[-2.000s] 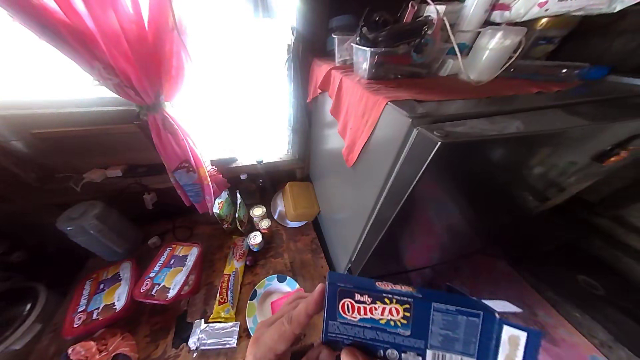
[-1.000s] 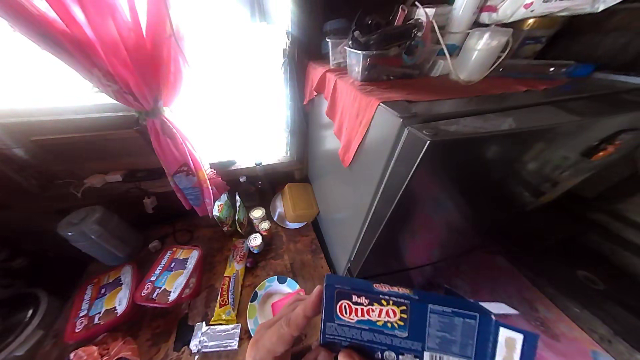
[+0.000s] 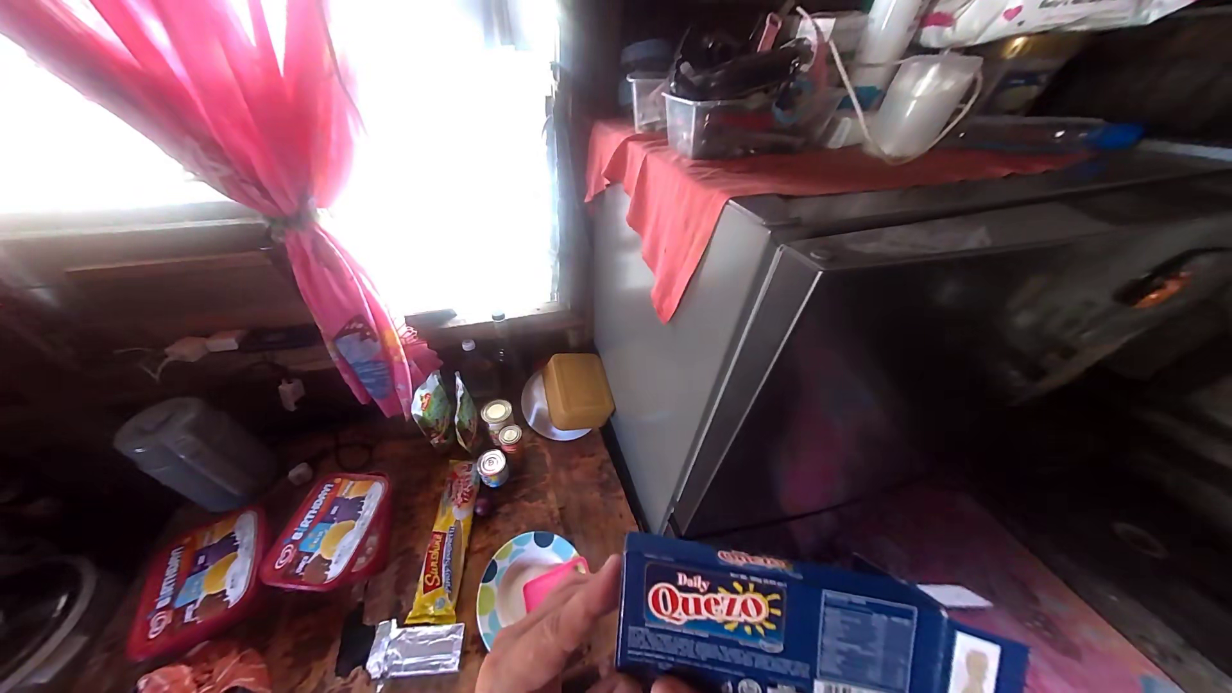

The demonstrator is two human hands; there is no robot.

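Observation:
My left hand point(image 3: 563, 635) holds the left end of a blue cardboard cheese box point(image 3: 712, 611) at the bottom of the view. The box lies sideways, with its end flaps open at the right. Which hand the fingertips under its lower edge belong to I cannot tell; my right hand is not plainly visible. Partly behind my left hand is a plate with a dotted rim point(image 3: 496, 587), with a pink item point(image 3: 553, 579) on it. A foil-wrapped block point(image 3: 417, 650) lies left of the plate, below a yellow pasta packet point(image 3: 445, 549).
Two red-rimmed ice cream tubs point(image 3: 327, 529) lie at the left, near a grey container point(image 3: 197, 452). Several cans point(image 3: 493, 468) and green pouches point(image 3: 433, 412) stand by the window. A yellow-lidded container point(image 3: 577, 390) sits beside the grey refrigerator point(image 3: 674, 337).

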